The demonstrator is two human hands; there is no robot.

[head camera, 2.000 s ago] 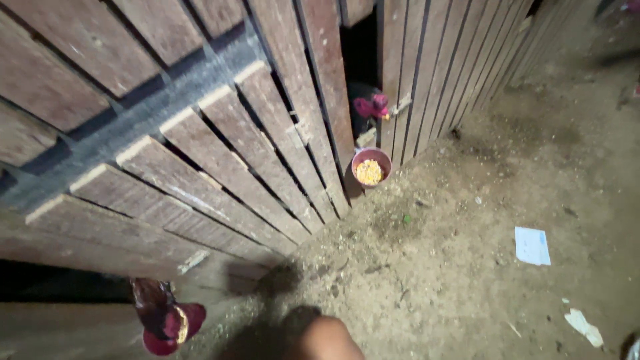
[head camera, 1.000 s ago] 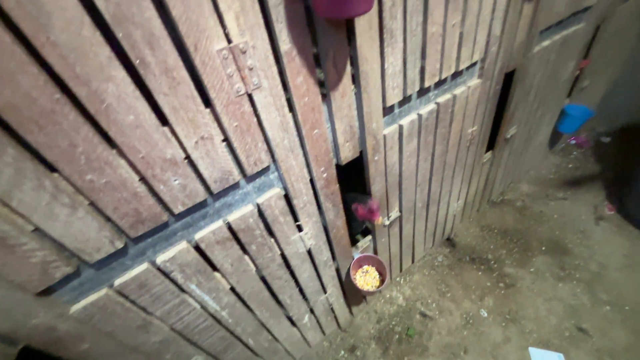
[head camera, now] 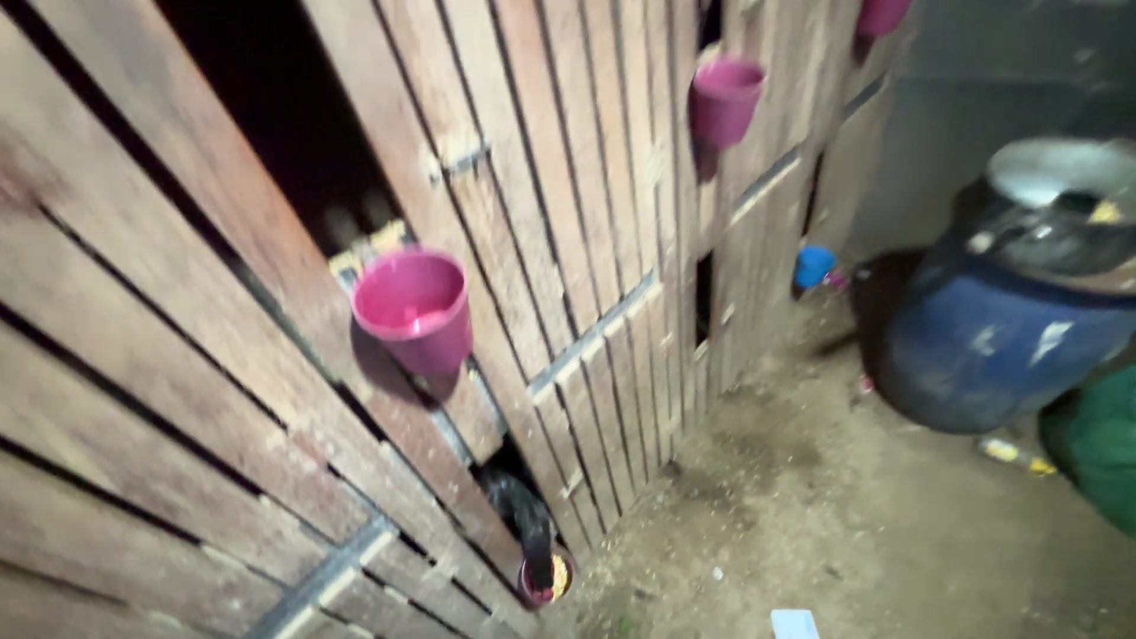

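Neither of my hands shows in the head view now. A pink plastic cup [head camera: 415, 311] hangs on the wooden slat wall [head camera: 568, 204] beside a dark opening, with no feed visible in it. Low on the wall, a dark-feathered chicken [head camera: 524, 519] reaches out through a gap with its head down in a small cup of yellow feed [head camera: 560, 577]. Another pink cup [head camera: 728, 102] hangs farther along the wall, and part of one more [head camera: 880, 16] shows at the top edge.
On the right a blue plastic barrel [head camera: 1003, 328] stands on the dirt floor [head camera: 754, 524], with a metal basin [head camera: 1061, 173] on top. A green object [head camera: 1109, 444] lies beside it. A blue cup [head camera: 814, 266] is low on the far wall, and a white piece [head camera: 794, 624] lies on the floor.
The view has swung up and along the wall. The chicken's head, outside the cup earlier, is now down in it. Part of a hand at the bottom edge two seconds ago is out of view.
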